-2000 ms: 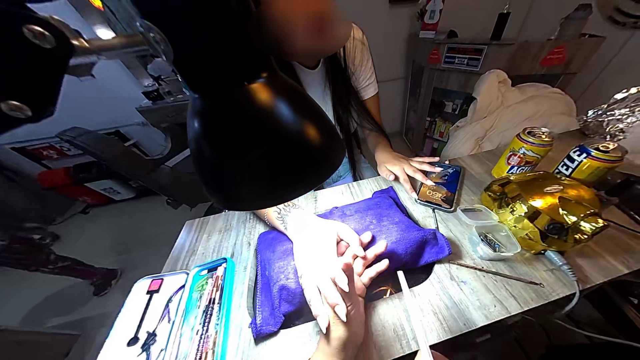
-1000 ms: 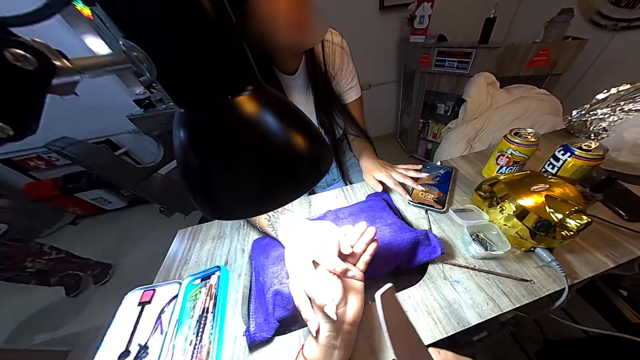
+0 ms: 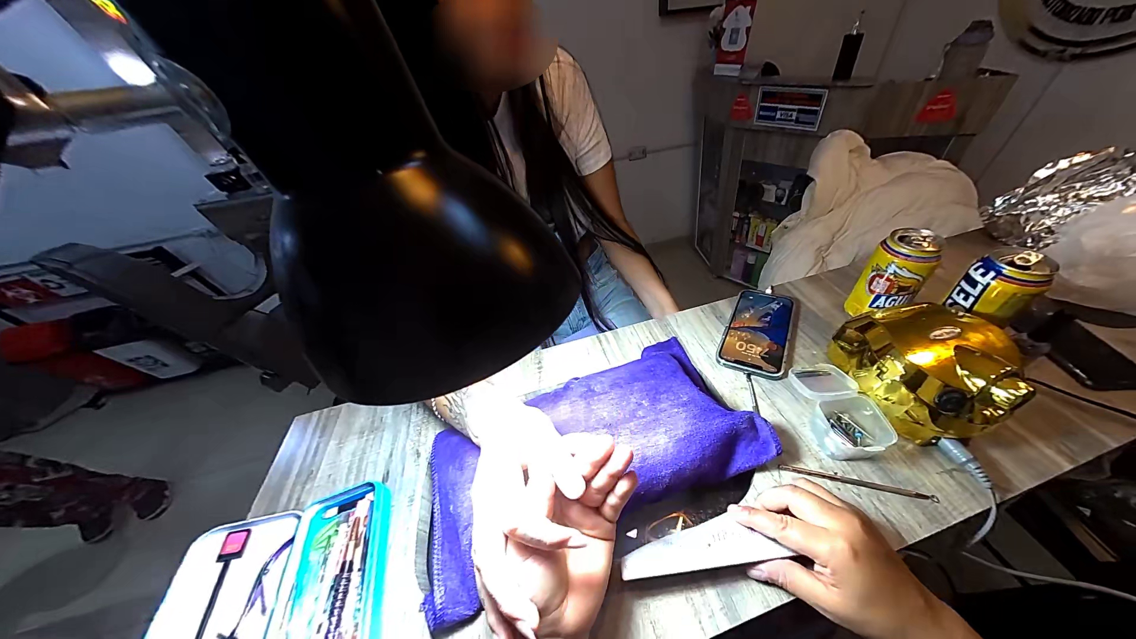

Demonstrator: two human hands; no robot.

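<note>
A person across the table rests a brightly lit hand point(image 3: 519, 470) palm down over a purple cloth cushion point(image 3: 621, 417). Under it my left hand point(image 3: 568, 568) lies palm up, its fingers curled around that person's fingers. At the right, my right hand point(image 3: 821, 550) pinches a pale nail file point(image 3: 701, 550) between thumb and fingers; the file points left, its tip close to my left hand. Above the hands hangs a black lamp shade point(image 3: 426, 284). Glare hides the fine detail of the fingers.
An open case of brushes point(image 3: 346, 568) lies at the left. Behind my right hand are a thin metal tool point(image 3: 856, 482), an open clear box point(image 3: 852, 426) of small bits, a gold nail-drill-like device point(image 3: 932, 368), a phone point(image 3: 756, 333) and two cans point(image 3: 896, 266) point(image 3: 1003, 284).
My right hand has come into fuller view with the file, which now lies flatter. The other person's second hand, earlier on the phone, has left it.
</note>
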